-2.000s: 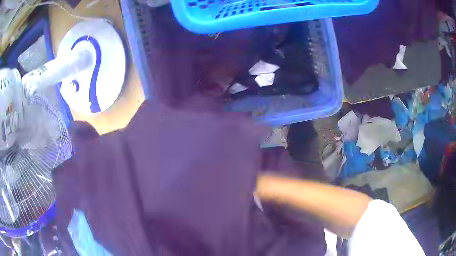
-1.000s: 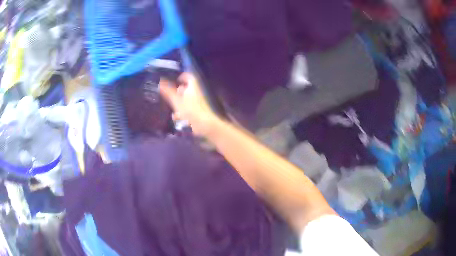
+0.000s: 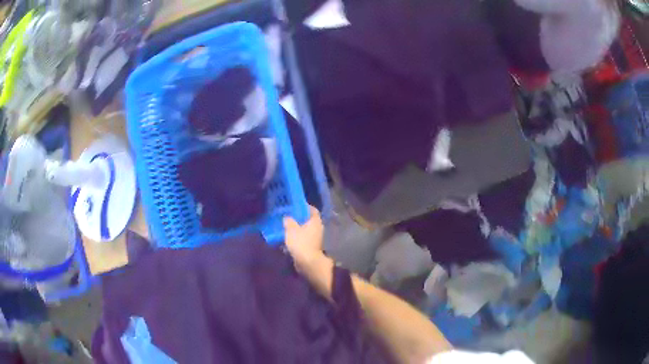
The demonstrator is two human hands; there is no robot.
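Observation:
The bright blue plastic basket (image 3: 293, 160) stands tilted in the upper left middle, over a darker blue basket. Dark purple cloth pieces (image 3: 226, 181) lie inside it. My right hand (image 3: 304, 233) is on the basket's near right corner, with the thumb and fingers closed around the rim. The forearm comes from the lower right. A large dark purple cloth (image 3: 220, 306) covers the lower left middle, against the basket's near side. My left hand is not in view.
A white fan (image 3: 107, 188) stands on the left. Dark purple cloth (image 3: 398, 78) lies on a grey board (image 3: 462, 178) at the upper right, with a white scrap (image 3: 441, 151) on it. Mixed cloth scraps (image 3: 477, 284) cover the floor at the right.
The view has shifted. My right hand was holding or touching the purple cloth, then reached over the baskets, and now grips the bright blue basket. That basket now sits closer, with its inside showing.

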